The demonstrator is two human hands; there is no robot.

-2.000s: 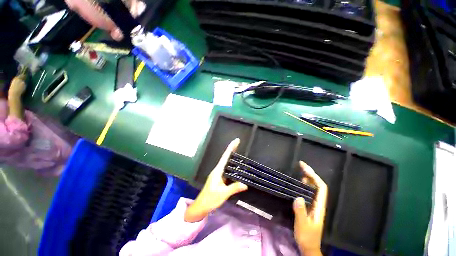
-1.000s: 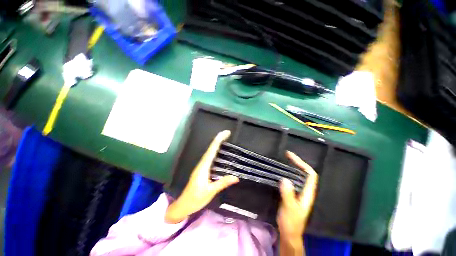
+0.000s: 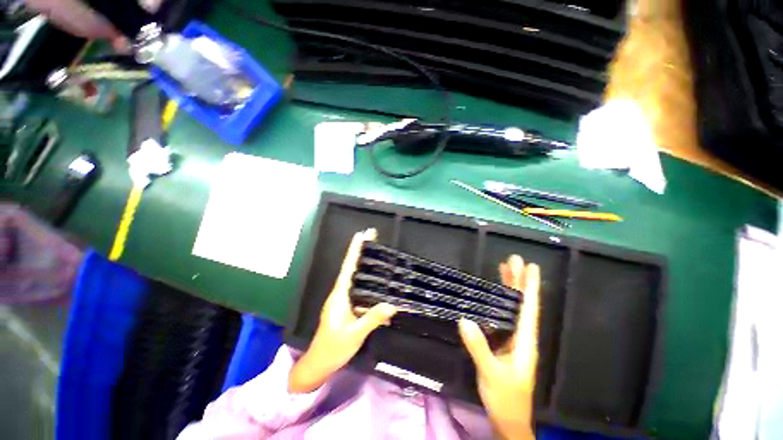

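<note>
A stack of several phones (image 3: 433,288) is held between both my hands, its dark long edges facing me. My left hand (image 3: 342,318) grips the left end, fingers behind and thumb in front. My right hand (image 3: 506,352) grips the right end the same way. The stack is over the black four-slot phone tray (image 3: 608,335), whose visible slots hold nothing. Part of the tray is hidden by my hands and the stack. I cannot tell if the stack touches the tray.
Behind the tray lie an electric screwdriver (image 3: 481,140), a yellow-orange stick (image 3: 573,214), thin tools and a white tissue (image 3: 616,142). A white sheet (image 3: 256,215) and blue parts box (image 3: 219,82) are left. Black trays (image 3: 464,51) stand behind; a blue bin (image 3: 86,352) is lower left.
The view has shifted. Both hands still hold the stack; its long edges appear tilted a little differently, and my right fingers have shifted on its end.
</note>
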